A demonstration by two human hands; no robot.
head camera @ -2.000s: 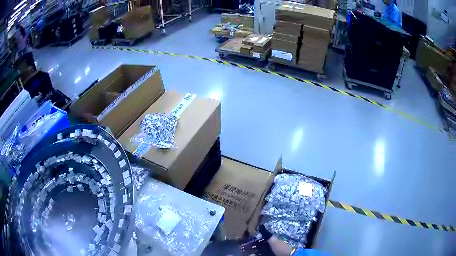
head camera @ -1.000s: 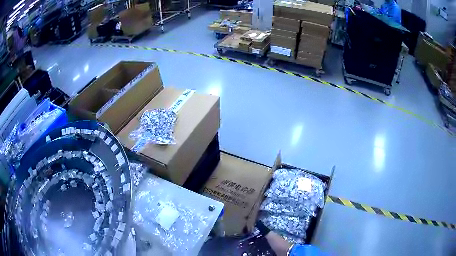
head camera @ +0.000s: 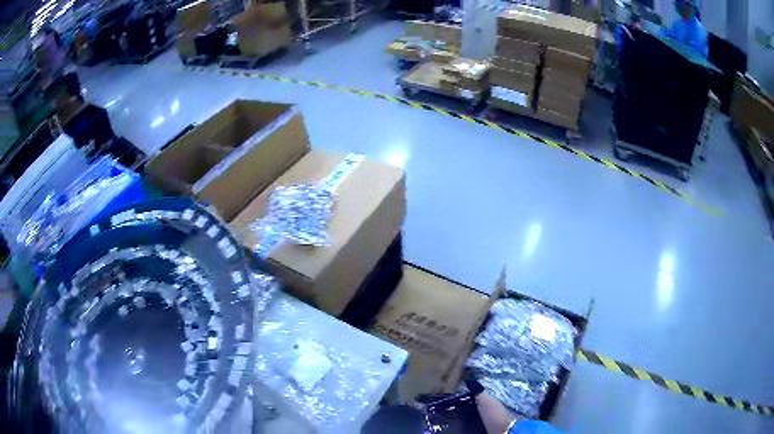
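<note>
The round metal feeder bowl (head camera: 131, 335) fills the lower left, with small white block parts (head camera: 240, 331) along its spiral track. My right hand (head camera: 492, 410), with a blue sleeve, is cut off by the bottom edge. It is closed around a dark smartphone (head camera: 451, 414) with small bright marks on its screen. A clear bag of parts (head camera: 297, 214) lies on the closed carton (head camera: 361, 216). Silvery bags (head camera: 522, 352) fill the low open carton beyond my right hand. My left hand is out of the picture.
A light bench panel (head camera: 327, 364) with a pale square label is right of the bowl. An open divided carton (head camera: 255, 153) stands behind the closed one. A blue bin (head camera: 119, 191) is behind the bowl. Stacked cartons (head camera: 543, 72), a dark cart (head camera: 662, 97) and a person (head camera: 687, 32) are farther back.
The camera view has turned slightly left, so the scene sits farther right in the picture. My right hand stays low beside the bagged parts, and the phone shows more clearly.
</note>
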